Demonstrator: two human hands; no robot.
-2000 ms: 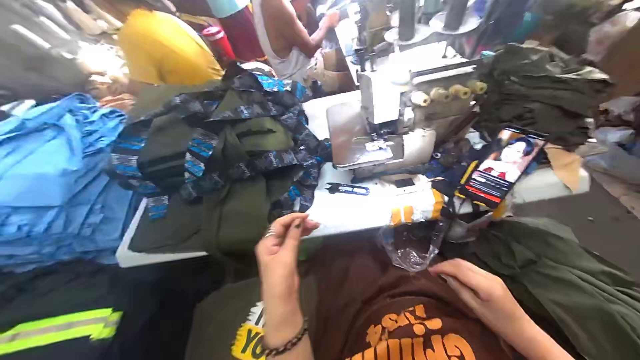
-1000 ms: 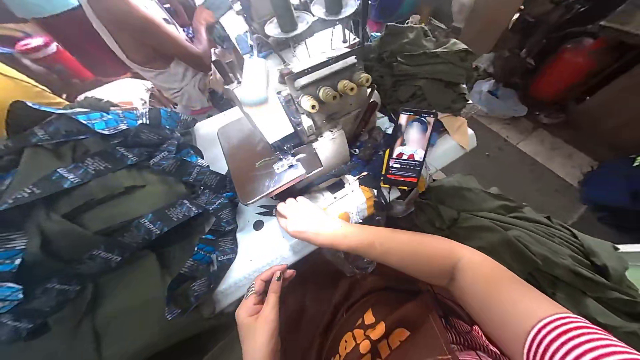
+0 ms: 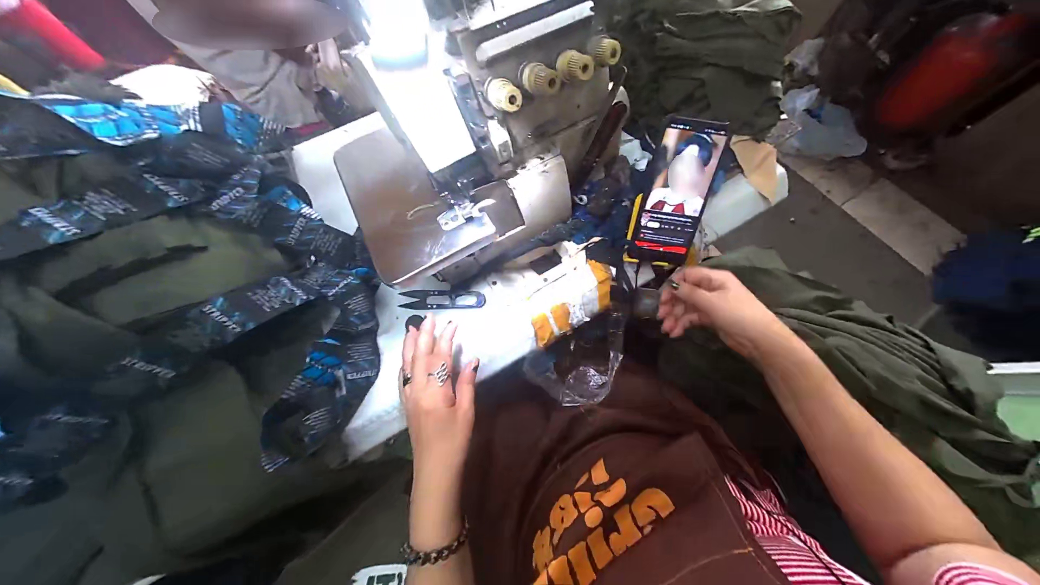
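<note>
My left hand, with a ring and a bracelet, rests its spread fingers on the white sewing table, just below the thread snips. Nothing is seen in it. My right hand hovers at the table's right part, fingers curled and thumb near the fingertips; whether something small is between them cannot be told. Just above it a smartphone stands tilted, its screen lit. An overlock sewing machine with several tension dials stands behind, its metal plate under a bright lamp. A clear plastic bag hangs from the table edge.
Dark green garments with blue-black printed strips are heaped on the left. Green fabric lies on the right, and more green cloth behind the machine. Another person's hand shows at the upper left.
My right hand has moved from above the table beside the snips to the right, below the phone. My left hand has moved up onto the table edge. The snips now show fully.
</note>
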